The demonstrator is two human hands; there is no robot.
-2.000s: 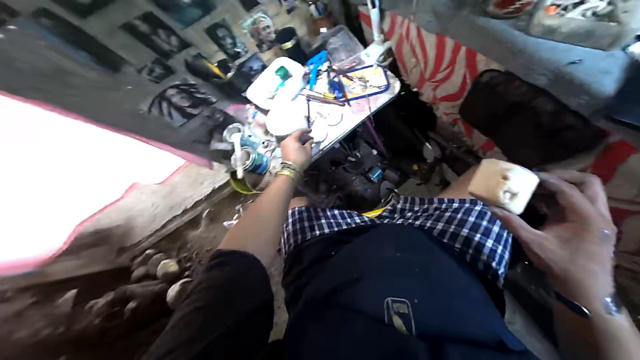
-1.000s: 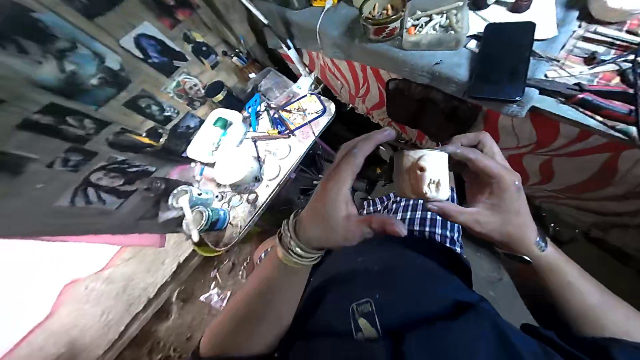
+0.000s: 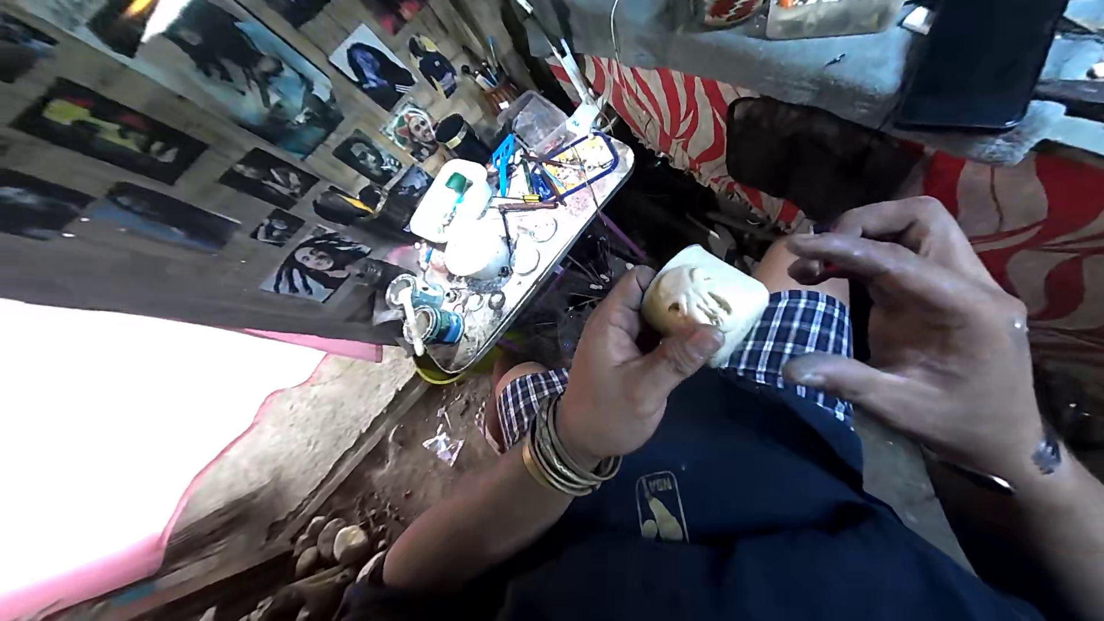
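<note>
A pale, cream-coloured carved block (image 3: 716, 297) with a raised relief on its face is held above my lap. My left hand (image 3: 634, 371), with several bracelets at the wrist, grips its left and lower sides, the thumb pressing on the front near the relief. To the right of the block, my right hand (image 3: 923, 319) is raised with thumb and fingers apart and holds nothing. A gap separates it from the block. The block's back and my left fingers behind it are mostly hidden.
A small cluttered table (image 3: 552, 233) stands ahead on the left, with a white container (image 3: 450, 200), a paint can (image 3: 440, 325) and tools. At the upper right, a grey worktop (image 3: 828, 73) carries a black phone (image 3: 983, 60). Round stones (image 3: 349, 543) lie on the ground.
The carved block has passed from my right hand to my left, which two seconds ago was at the cluttered table. My right hand has let go and moved off to the right.
</note>
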